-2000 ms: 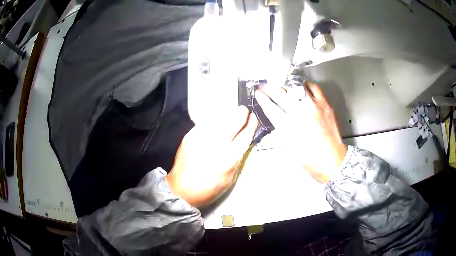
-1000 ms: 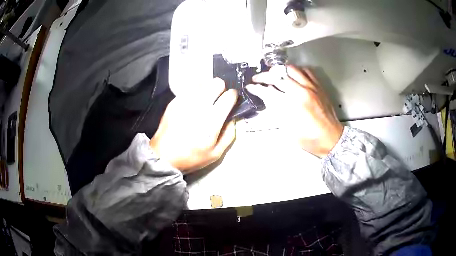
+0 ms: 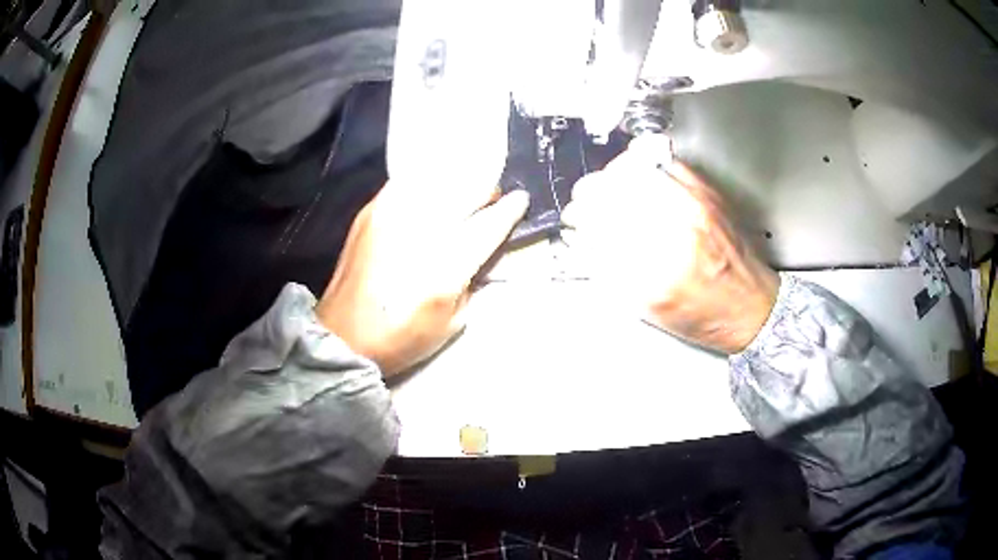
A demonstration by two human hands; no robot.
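Note:
The dark garment (image 3: 246, 241) lies spread on the table at the left, with a greyer side (image 3: 219, 88) behind it and pale stitching on the dark part. A small dark stitched panel (image 3: 538, 181) lies flat under the presser foot (image 3: 549, 131). My left hand (image 3: 421, 268) is at the panel's left edge, fingers pressed on the cloth. My right hand (image 3: 662, 241) is at its right edge, fingertips curled against it. Glare washes out both hands, and the needle is hard to see.
The white machine head (image 3: 449, 98) stands above the panel, with a round metal knob (image 3: 722, 31) on it. A cluster of small patterned scraps (image 3: 928, 257) is at the right. A yellow tape patch (image 3: 473, 440) is near the front table edge.
The panel, bunched and angled between my fingers before, now lies flatter and straighter under the foot. My hands are farther apart. The whole view has also shifted.

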